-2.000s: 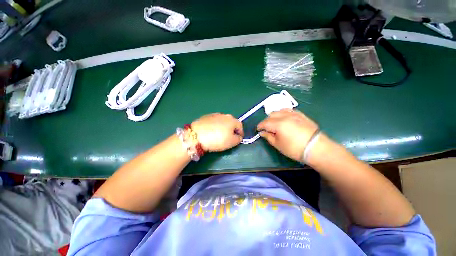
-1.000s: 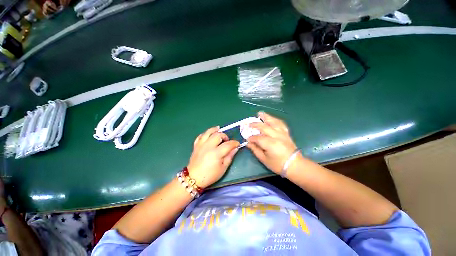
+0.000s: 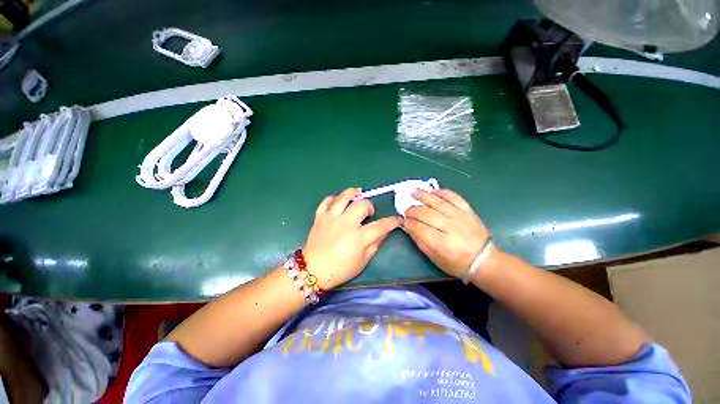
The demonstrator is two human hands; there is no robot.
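Observation:
A white coiled charging cable [image 3: 380,190] with a round white head [image 3: 408,196] lies flat near the bench's front edge, between my hands. My left hand [image 3: 345,237] grips the loop's left end, its fingers covering most of it. My right hand [image 3: 446,229] is on the round head, its fingers pressing over the disc's right side. My fingertips nearly meet at the loop's lower side, which they hide. I cannot tell whether a tie is on it. A pale pile of twist ties [image 3: 436,125] lies beyond my right hand.
Nested white cable loops [image 3: 195,150] lie left of centre, and a row of several [image 3: 45,154] at far left. Another coil [image 3: 185,47] lies past the pale strip [image 3: 316,79]. A black device [image 3: 545,75] with a cord stands at back right, under a cloudy hood [image 3: 639,20].
My hands have drawn closer together around the loop, and my right hand now covers part of the round head. The camera view has shifted and turned.

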